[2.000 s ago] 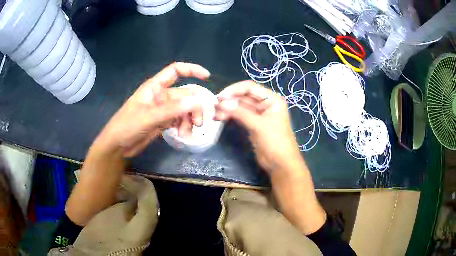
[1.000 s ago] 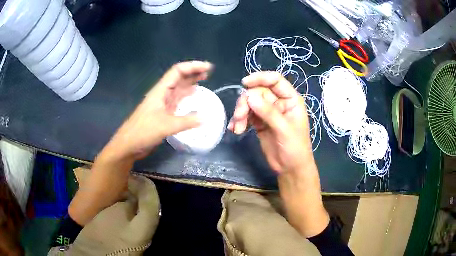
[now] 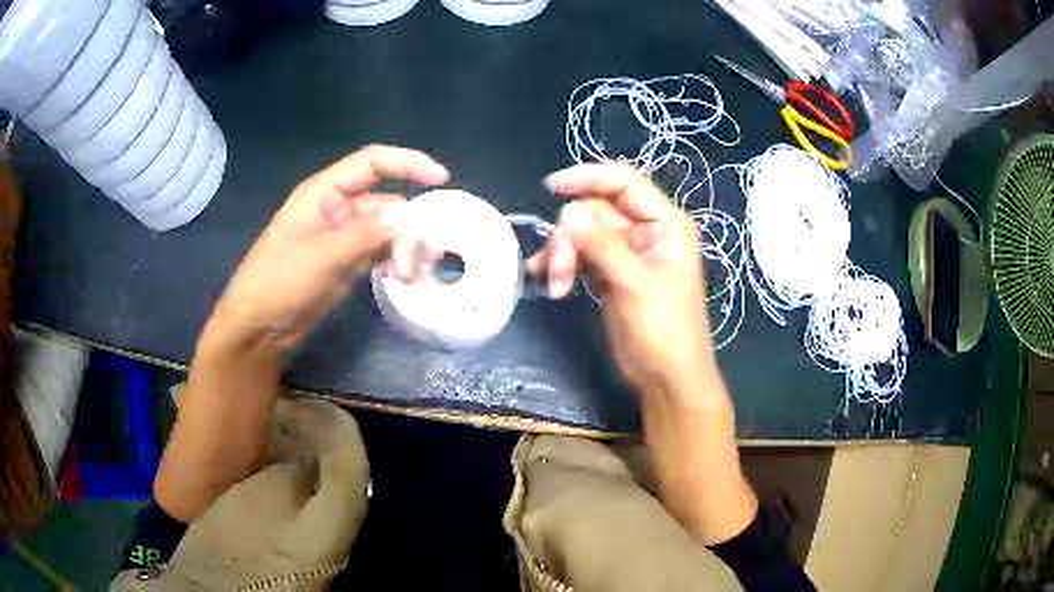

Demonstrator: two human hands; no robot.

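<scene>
A round white disc-shaped part (image 3: 476, 303) with a dark central hole lies on the bench between my hands. My left hand (image 3: 318, 249) is at its left side, with blurred fingertips overlapping the disc's left part. The index finger is raised apart; whether the others grip anything is unclear. My right hand (image 3: 630, 254) is right of the disc, off its surface, with bent, blurred fingers. A thin pale cord (image 3: 528, 220) curves from near the disc's right edge to these fingers, which appear to pinch it. Its far end is hidden.
A tall stack of white housings (image 3: 127, 121) leans at upper left; more stacks (image 3: 495, 9) are cut off at the top. Loose cord loops (image 3: 618, 121), dense cord bundles (image 3: 798, 226), scissors (image 3: 818, 116), clear bags (image 3: 925, 81) and a green fan (image 3: 1029, 231) are right.
My left hand has shifted left, uncovering the disc's central hole. My right hand has moved right from the disc since the oldest frame, and the cord shows between it and the disc.
</scene>
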